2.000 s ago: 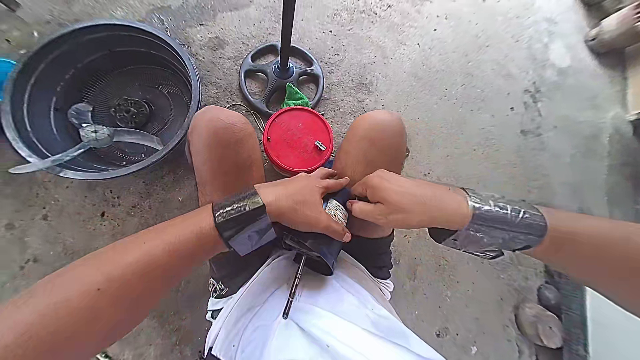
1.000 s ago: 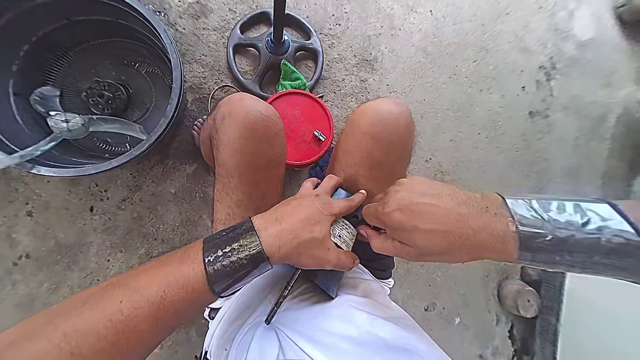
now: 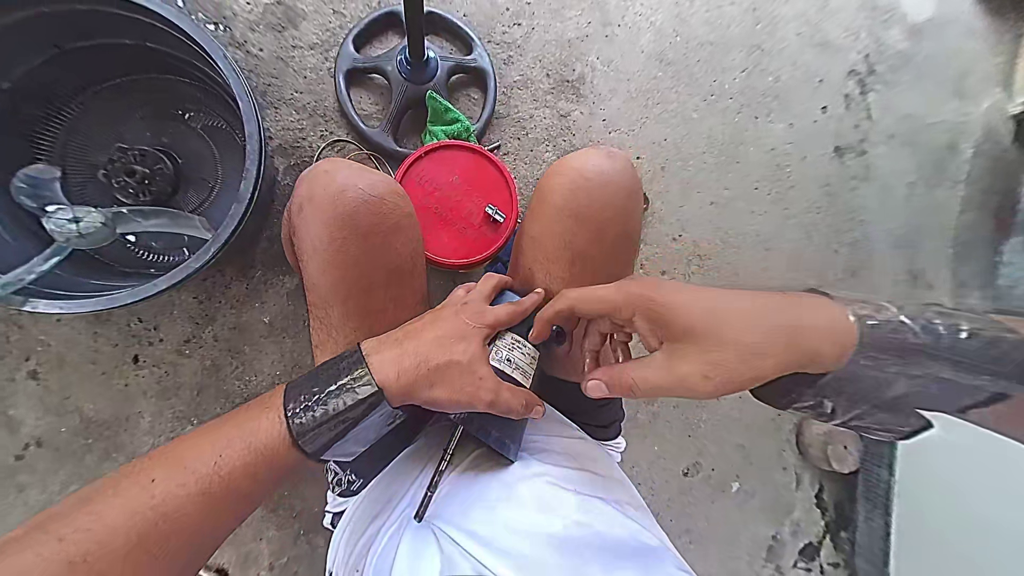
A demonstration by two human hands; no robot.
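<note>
A dark electric fan motor housing (image 3: 498, 436) with a printed label rests in my lap, its thin metal shaft (image 3: 439, 474) pointing down over the white cloth. My left hand (image 3: 460, 348) is wrapped over the housing and grips it. Beside the label, a small dark round knob (image 3: 558, 335) shows at the housing's right side. My right hand (image 3: 648, 340) is at that side, its index finger close to the knob; the fingers are curled and apart, and I see nothing held in them. Both wrists are wrapped in dark, shiny tape or plastic.
Between my knees is a red round lid (image 3: 458, 204) with a small metal piece (image 3: 494, 213) on it. Behind it are a green cloth (image 3: 446, 120) and a round fan base (image 3: 376, 68) with an upright pole. A black tub (image 3: 254, 160) at left holds a translucent three-blade fan blade (image 3: 80, 226).
My right hand has opened its fingers and drawn slightly away from the housing's side. My left hand remains on the housing.
</note>
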